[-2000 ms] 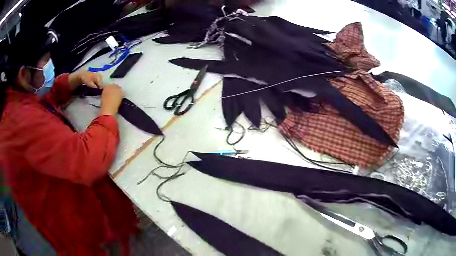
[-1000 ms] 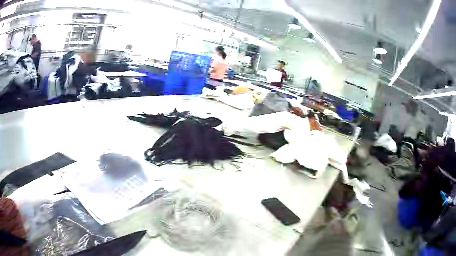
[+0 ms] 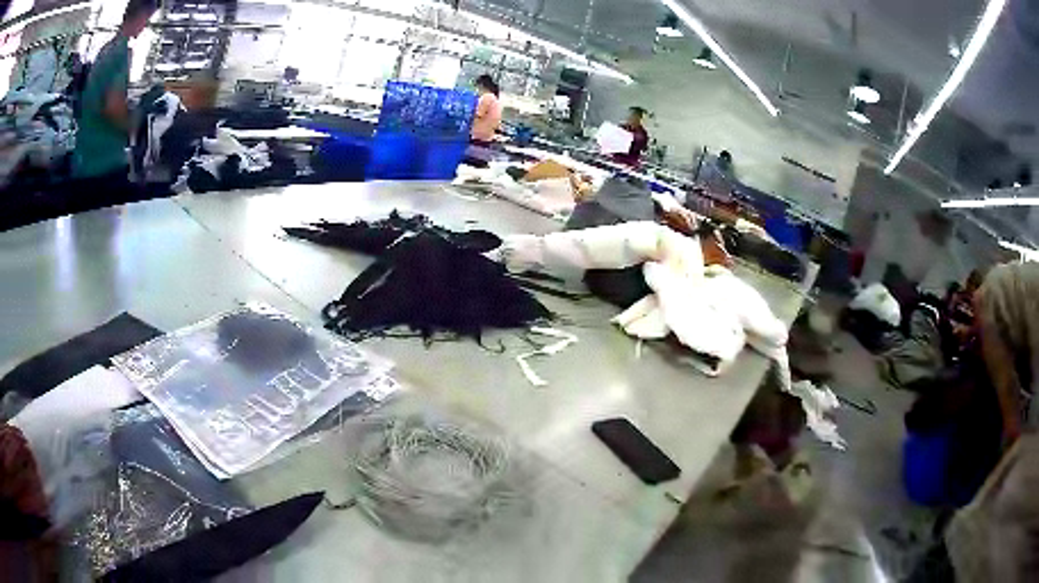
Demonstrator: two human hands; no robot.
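Neither of my hands is in the picture. Nearest in front of me, a dark pointed fabric piece (image 3: 228,540) lies at the lower left, its tip to the right. A grey loose coil of thread or cord (image 3: 431,469) lies right of it. A clear plastic bag with pale lettering (image 3: 245,393) lies flat behind them. A heap of black cut pieces (image 3: 439,287) with frayed edges lies farther back on the pale table (image 3: 536,456).
A black phone (image 3: 636,450) lies near the table's right edge. White fabric (image 3: 701,313) hangs over that edge. A blue crate (image 3: 424,128) stands beyond the table. A person in green (image 3: 105,114) is at the far left; another person (image 3: 1008,376) is at the right.
My view has swung right, away from the person in red and the shears, to the table's other end. Since the middle frame, a person in green has appeared at the left.
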